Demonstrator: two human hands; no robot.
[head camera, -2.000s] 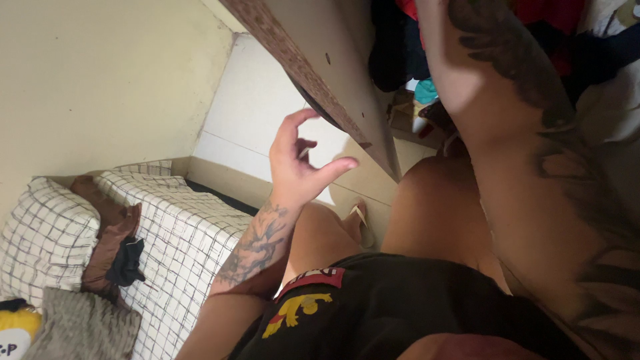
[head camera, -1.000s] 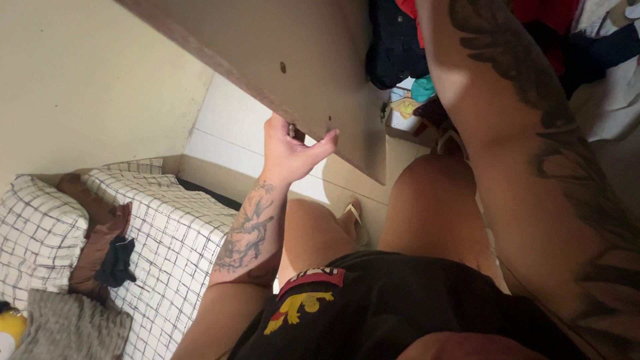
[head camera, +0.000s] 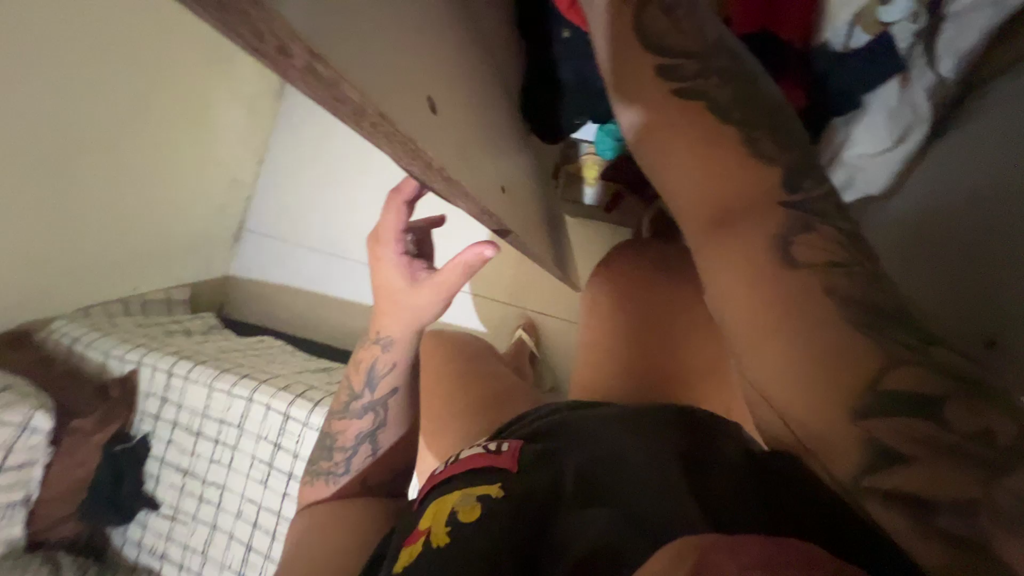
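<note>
My left hand (head camera: 420, 256) is at the centre left, its fingers and thumb spread apart, with the fingertips close to the edge of a light wooden panel (head camera: 472, 104) that looks like a cabinet door. Whether the fingertips touch it I cannot tell. Small dark holes show in the panel's face. My right arm reaches up past the panel's right side toward dark and red clothes (head camera: 776, 48), and the right hand lies beyond the top of the view. Under that arm are a teal item (head camera: 610, 140) and a small box with a yellow and white thing in it.
A bed or mattress with a white checked cover (head camera: 224, 432) stands at the lower left, bearing brown cloth (head camera: 88, 464) and a dark cloth (head camera: 120, 480). A pale wall (head camera: 120, 144) rises behind it. White cloth (head camera: 872, 136) hangs at the upper right. My sandalled foot (head camera: 524, 348) is on the tiled floor.
The panel has swung away and back, now showing its edge much as two seconds ago. My left hand, against the panel's edge one second ago, now has its thumb off it.
</note>
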